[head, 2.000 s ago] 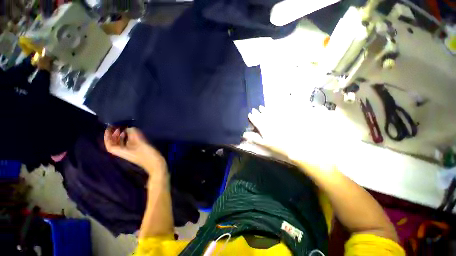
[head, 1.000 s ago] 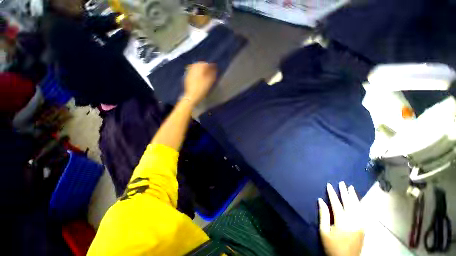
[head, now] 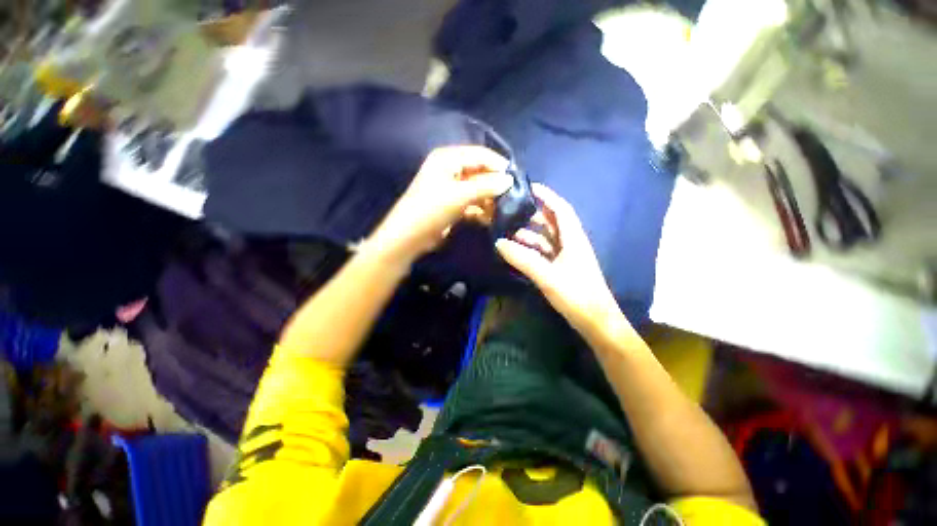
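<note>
My left hand (head: 457, 195) pinches the edge of a dark navy garment piece (head: 308, 164) near the middle of the view. My right hand (head: 552, 252) is close beside it, fingers curled on the same bunched, shiny dark edge (head: 514, 200). The piece stretches from my hands to the left over the table. Another navy piece (head: 591, 134) lies behind and right of my hands, reaching to the sewing machine (head: 709, 62). The fingertips are partly blurred, and the fold hides some of them.
Red-handled thread snips (head: 788, 209) and black scissors (head: 837, 195) lie on the white table (head: 781, 298) at right. A second machine (head: 154, 62) stands upper left. Dark cloth (head: 226, 329) hangs at left; a blue basket (head: 170, 478) is below it.
The view has swung back left. My left hand has come from the far-left cloth to the middle with that piece. My right hand has left the flat navy cloth and joined it at the edge.
</note>
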